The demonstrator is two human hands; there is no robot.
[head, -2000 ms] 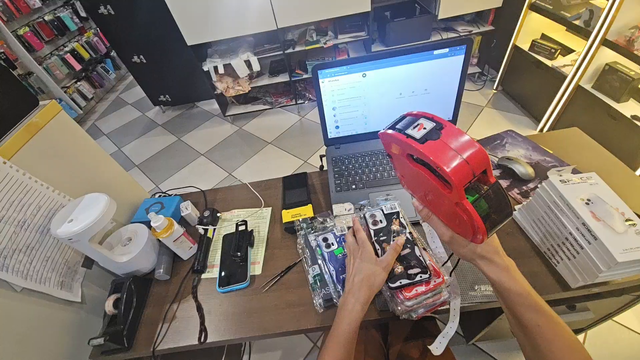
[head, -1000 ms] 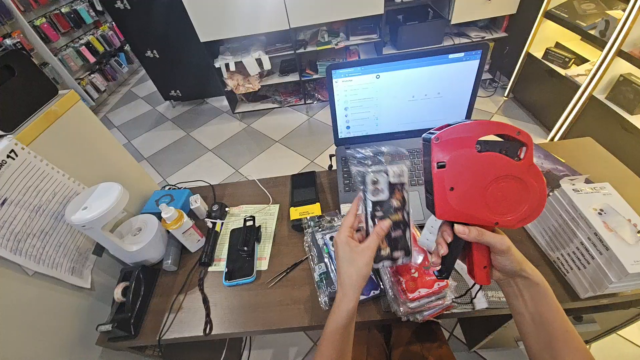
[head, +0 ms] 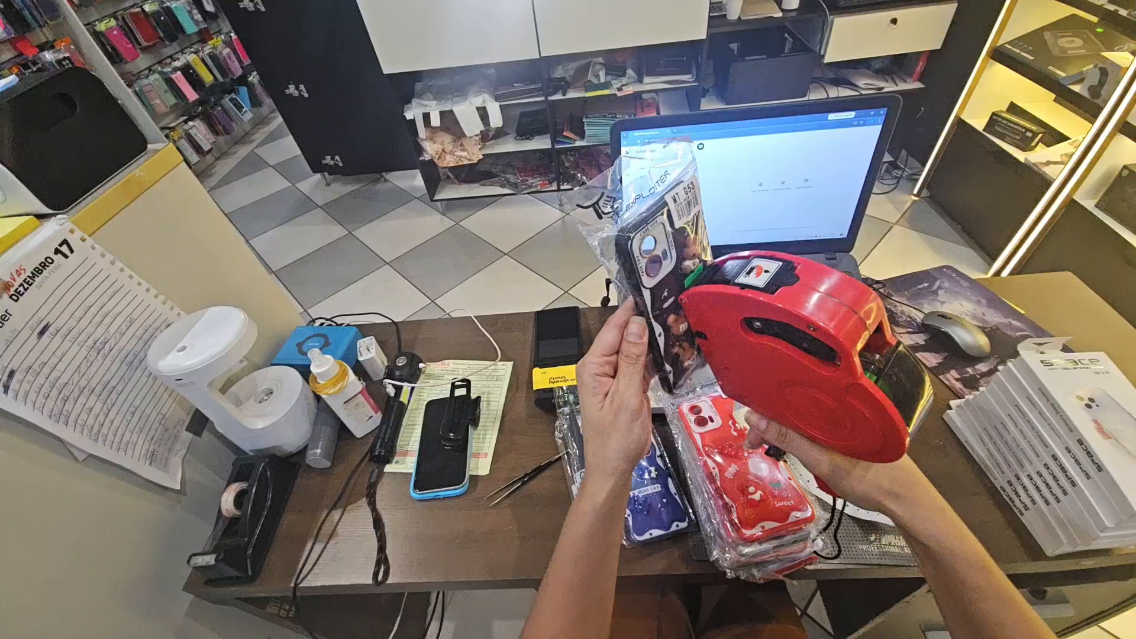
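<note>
My left hand (head: 612, 390) holds up a black patterned phone case in a clear plastic sleeve (head: 661, 275). Gripped in my right hand (head: 816, 457) is a red handheld label gun (head: 799, 355), its front end against the sleeved case. Below it lies a stack of bagged phone cases with a red one on top (head: 745, 470). A blue bagged case (head: 655, 497) lies just left of that stack, partly behind my left forearm. The label gun's handle is mostly hidden by my right hand.
Behind my hands stands an open laptop (head: 772, 186). White boxes (head: 1047, 444) are stacked at right beside a mouse (head: 956, 334). Tweezers (head: 525, 479), a blue-edged phone (head: 442, 448), a tape dispenser (head: 244, 519) and a small bottle (head: 344, 390) are at left.
The black case has risen from the stack in my left hand. The label gun, upright and apart from the case one second ago, has tilted and come against it.
</note>
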